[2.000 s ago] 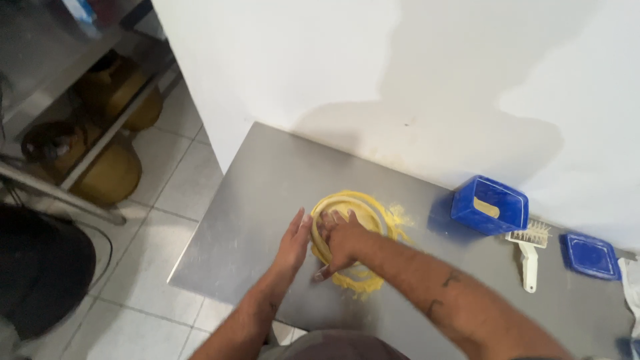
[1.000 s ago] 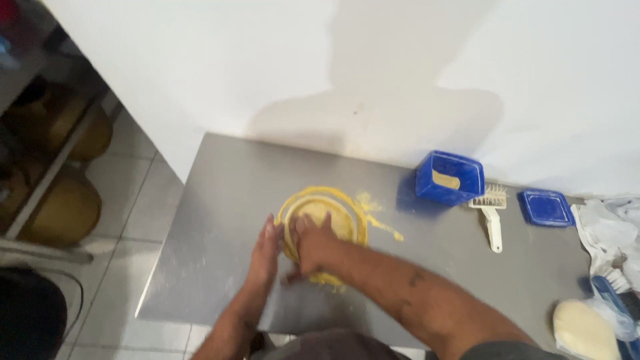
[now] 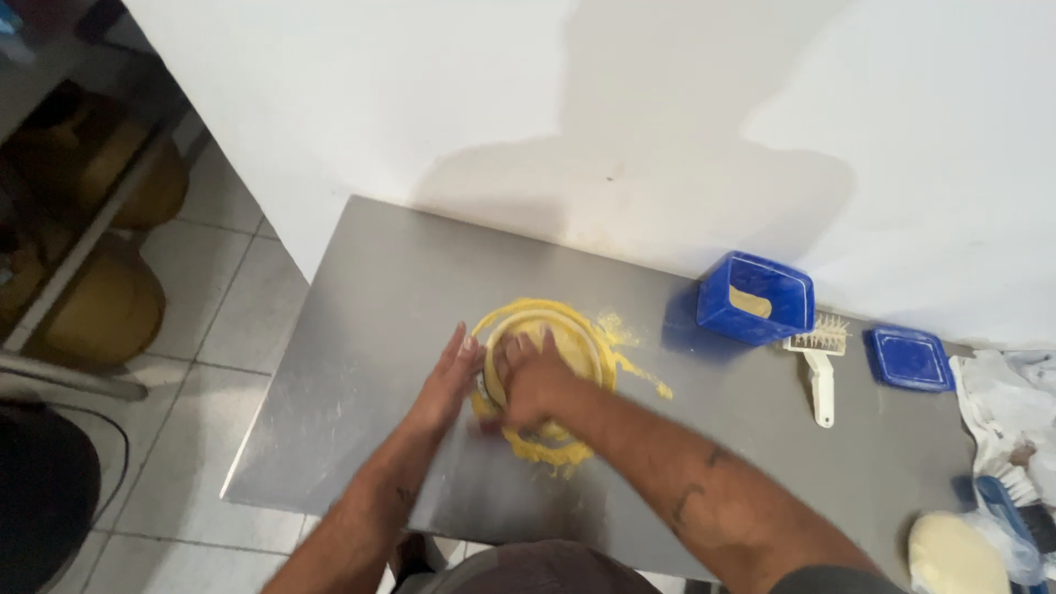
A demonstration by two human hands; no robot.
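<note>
A round disc of pale dough (image 3: 582,346) with a raised rim lies on the steel table, ringed by yellow flour or meal (image 3: 549,454). My right hand (image 3: 532,379) presses on the dough's left part, its fingers spread and slightly blurred. My left hand (image 3: 456,367) is at the dough's left edge, fingers extended and held upright beside the rim; whether it touches the dough is hard to tell. Neither hand is closed around anything. More yellow meal (image 3: 643,367) is scattered to the right of the disc.
Along the wall stand an open blue plastic tub (image 3: 755,301), a white spiked dough roller (image 3: 821,363) and a blue lid (image 3: 912,359). At the right are white cloth (image 3: 1015,396), a blue-handled brush (image 3: 1002,503) and a pale dough ball (image 3: 957,553). The steel table (image 3: 371,272) ends at the left.
Both hands have stayed at the dough disc, the right one shifting slightly over it. The tub, roller and lid have not moved on the table. The view has shifted.
</note>
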